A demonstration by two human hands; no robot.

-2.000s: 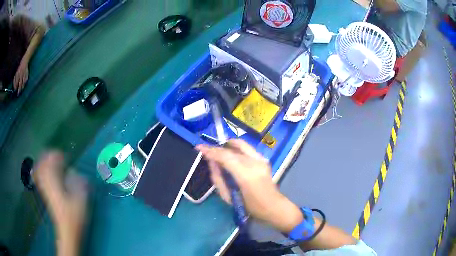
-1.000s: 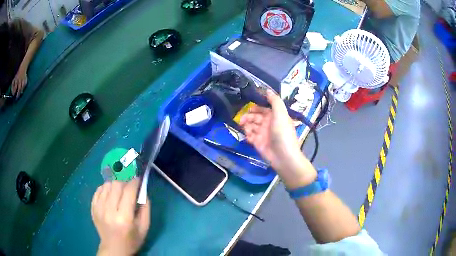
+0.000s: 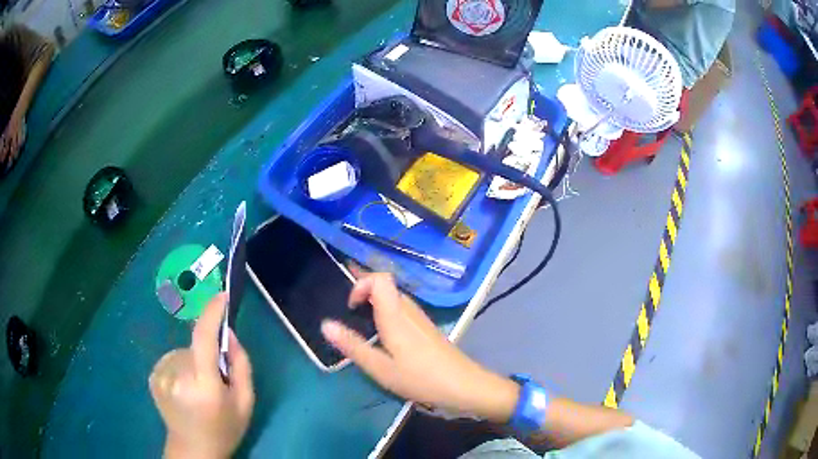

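Note:
My left hand (image 3: 202,385) holds the thin black panel (image 3: 235,278) upright by its lower end, seen nearly edge-on. The smartphone (image 3: 309,291) lies face up on the teal mat, dark screen and light frame showing. My right hand (image 3: 404,350) is over the phone's right part, with thumb and fingers apart and nothing held. It hides that corner of the phone; whether a fingertip touches the screen I cannot tell. The green solder wire spool (image 3: 190,281) stands just left of the panel.
The blue tray (image 3: 422,289) beyond the phone holds a yellow sponge (image 3: 439,186), tweezers (image 3: 404,251) and a grey-black box (image 3: 444,90). A white desk fan (image 3: 628,81) stands right. Round black housings (image 3: 109,197) sit on the green strip (image 3: 170,125). Another person's hand (image 3: 13,139) is far left.
The soldering iron has left my right hand. My left hand has lifted the panel off the phone. My right hand has moved from above the tray to over the phone.

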